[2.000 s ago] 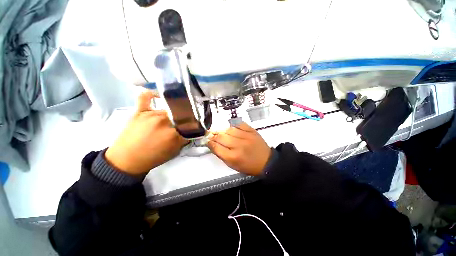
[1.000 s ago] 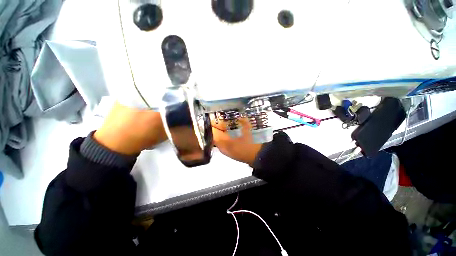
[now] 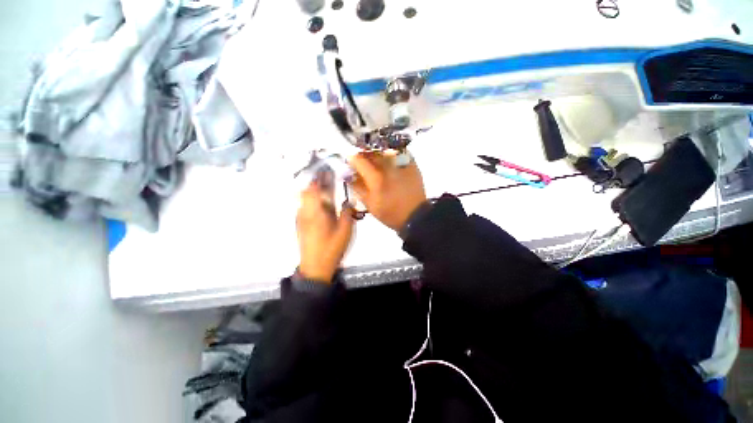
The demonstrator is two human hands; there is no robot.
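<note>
My left hand (image 3: pixel 322 230) and my right hand (image 3: pixel 388 192) are close together on the white table, just in front of the needle area. Between them is a small pale grey garment piece (image 3: pixel 324 165) with a dark edge, pinched in the fingers of both hands. The piece is blurred and partly covered by the fingers. The sewing machine (image 3: pixel 528 70) has a blue stripe. Its curved shiny take-up guard (image 3: pixel 337 95) is above my hands. The presser foot area (image 3: pixel 388 136) lies right at my right fingertips; the needle cannot be made out.
A heap of grey cloth (image 3: pixel 107 111) lies at the table's left. Thread snips (image 3: pixel 516 171), a black-handled tool (image 3: pixel 549 130), keys (image 3: pixel 607 168) and a black phone or power bank (image 3: pixel 665 192) lie at right. More grey cloth (image 3: pixel 221 376) is below the table edge, and a navy and white bundle (image 3: pixel 669 310) low right.
The view has shifted back and left, showing more of the cloth heap. My left hand has moved out from behind the guard to beside my right hand, and the small piece now shows between them.
</note>
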